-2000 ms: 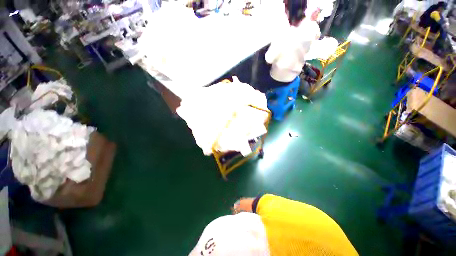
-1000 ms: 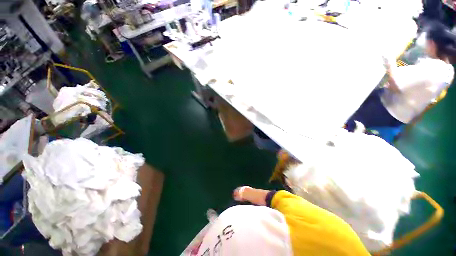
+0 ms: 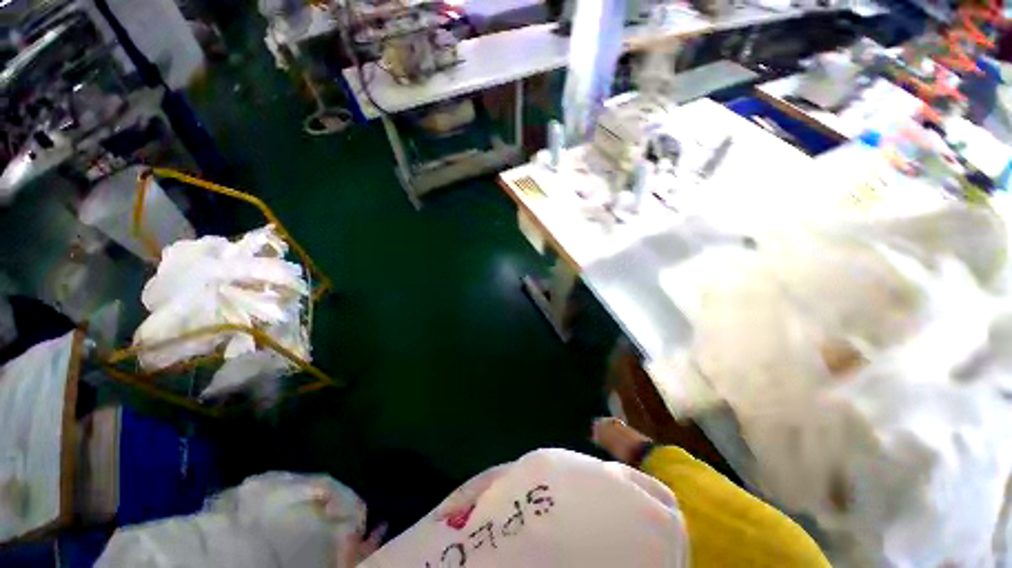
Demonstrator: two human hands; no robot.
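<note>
My right hand shows small and blurred beyond the yellow sleeve, low in the centre beside the table's edge. I see nothing in it, but its fingers are unclear. What looks like part of my left hand shows at the bottom edge, beside a white cloth heap; whether it touches the cloth is unclear. A large heap of white cloth covers the right part of a long white table. More white cloth lies in a yellow-framed cart on the left.
A green floor aisle runs ahead between cart and table. Sewing machines stand on the table's far end. Another machine table is behind. A white board and blue crate are at the lower left.
The view has moved forward and turned left along the aisle. The seated person at the right has left the picture. The left cart and the table's far end are nearer.
</note>
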